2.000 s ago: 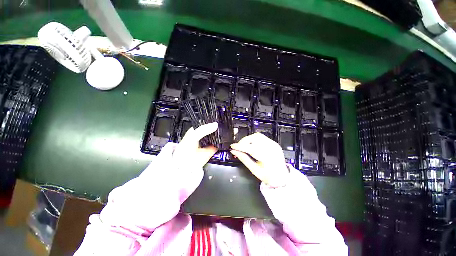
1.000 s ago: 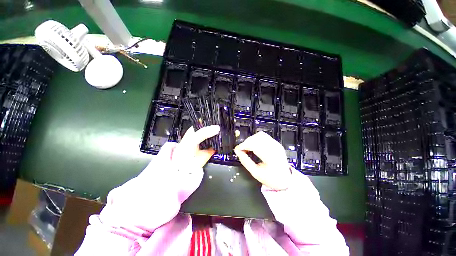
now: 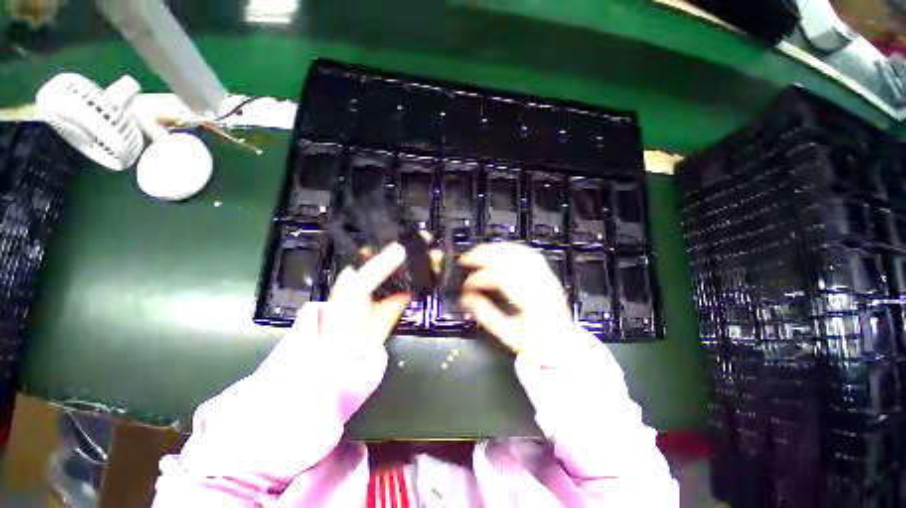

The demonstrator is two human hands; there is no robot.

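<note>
My left hand [image 3: 370,298] grips a fanned bunch of thin black plastic parts [image 3: 382,226], blurred by motion, over the lower left of the blister tray. My right hand [image 3: 509,293] is just to the right of the bunch, blurred, fingers bent and a little apart; whether it holds anything cannot be told. The shiny black blister tray [image 3: 467,117] lies in front of me. Its back row holds no visible parts; the middle and front rows show dark parts in their pockets. The hands hide some front pockets.
A tall black tray stack [image 3: 785,268] stands at right, another [image 3: 35,213] at left. A white desk fan [image 3: 175,167] stands left of the tray, near a white post [image 3: 179,60]. Pale bits [image 3: 447,359] lie before the tray. A carton [image 3: 139,461] is at lower left.
The view has shifted, so tray and fan appear further left. The bunch in my left hand has tilted left. My right fingers have opened slightly. Pale bits lie on the bench near the tray.
</note>
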